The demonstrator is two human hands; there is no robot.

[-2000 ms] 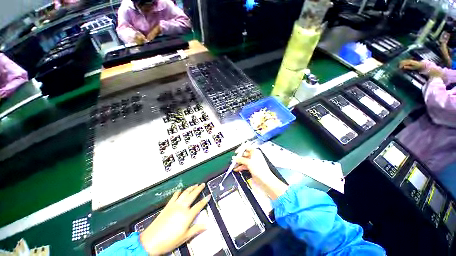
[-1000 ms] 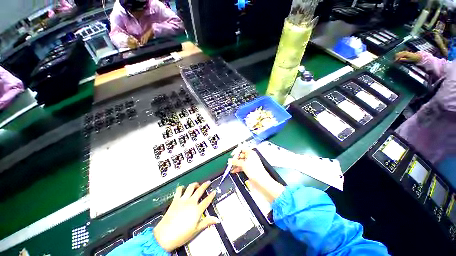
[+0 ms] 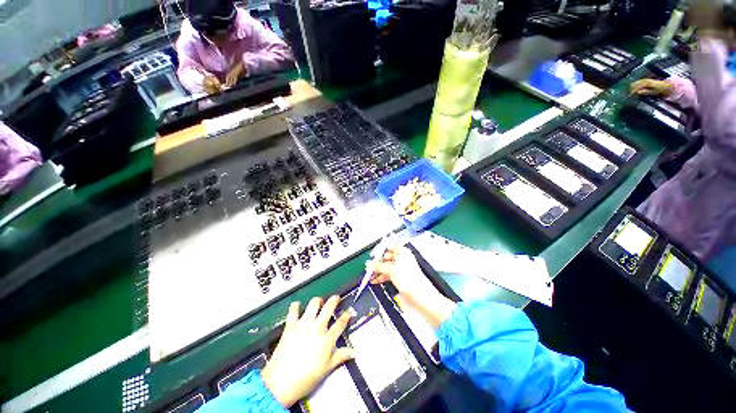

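Note:
An open phone body point(image 3: 382, 355) lies in the black foam tray point(image 3: 211, 367) in front of me. My right hand point(image 3: 403, 278) is closed like a pen grip on thin pale tweezers point(image 3: 362, 285). Their tip is at the dark top end of the phone body; what is at the tip is too small to tell. My left hand point(image 3: 308, 352) is bare, palm down with fingers spread, over the neighbouring phone and its fingers beside the worked phone's top left edge. It holds nothing that I can see.
Camera modules point(image 3: 295, 233) stand in rows on the pale board point(image 3: 202, 282). Beyond are a clear blister tray point(image 3: 347, 149), a blue bin point(image 3: 421, 193) and a wrapped post point(image 3: 456, 105). A white liner strip point(image 3: 484, 266) and another phone tray point(image 3: 557, 173) lie right. People in pink sit around.
The tweezers tip has shifted slightly at the phone's top end. My left hand has moved a little right since the earliest frame. The view has shifted slightly.

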